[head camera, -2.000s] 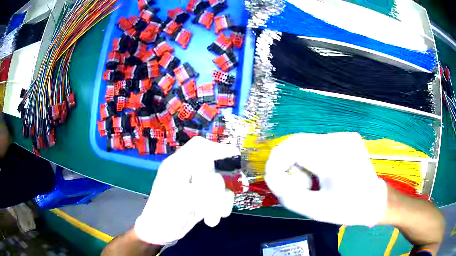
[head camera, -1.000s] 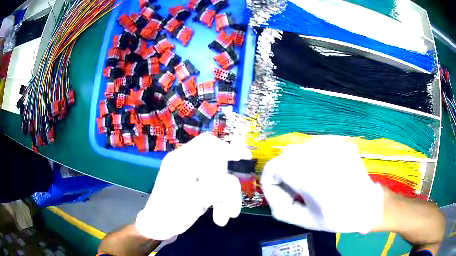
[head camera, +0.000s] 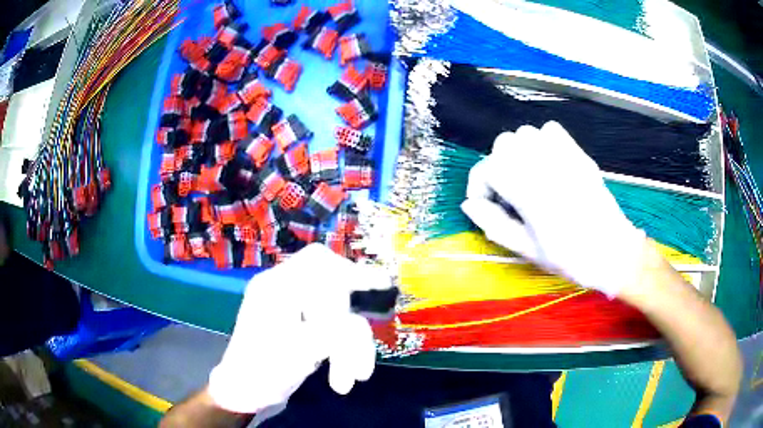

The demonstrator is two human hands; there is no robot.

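My left hand (head camera: 289,330), in a white glove, holds a red and black connector housing (head camera: 374,300) between thumb and fingers, just below the blue tray's right corner. My right hand (head camera: 548,205), also gloved, is over the green wires (head camera: 661,217) near the black wires (head camera: 577,125). Its fingers are curled, with a dark gap between them; whether they grip a wire is hidden. Yellow wires (head camera: 468,272) and red wires (head camera: 519,322) lie nearer me, and one yellow wire runs across the red ones. Silvery crimp terminals (head camera: 422,117) mass at the wire ends.
The blue tray (head camera: 149,209) holds many loose housings. Finished harnesses (head camera: 92,109) lie left of it on the green bench top (head camera: 125,167). Blue wires (head camera: 586,71) and white wires (head camera: 577,38) lie at the rack's far side. More harnesses show at the right edge.
My right hand has moved away from the housing, up and slightly right over the green wires, uncovering yellow and red wires. My left hand still holds the housing. The whole view has shifted slightly.
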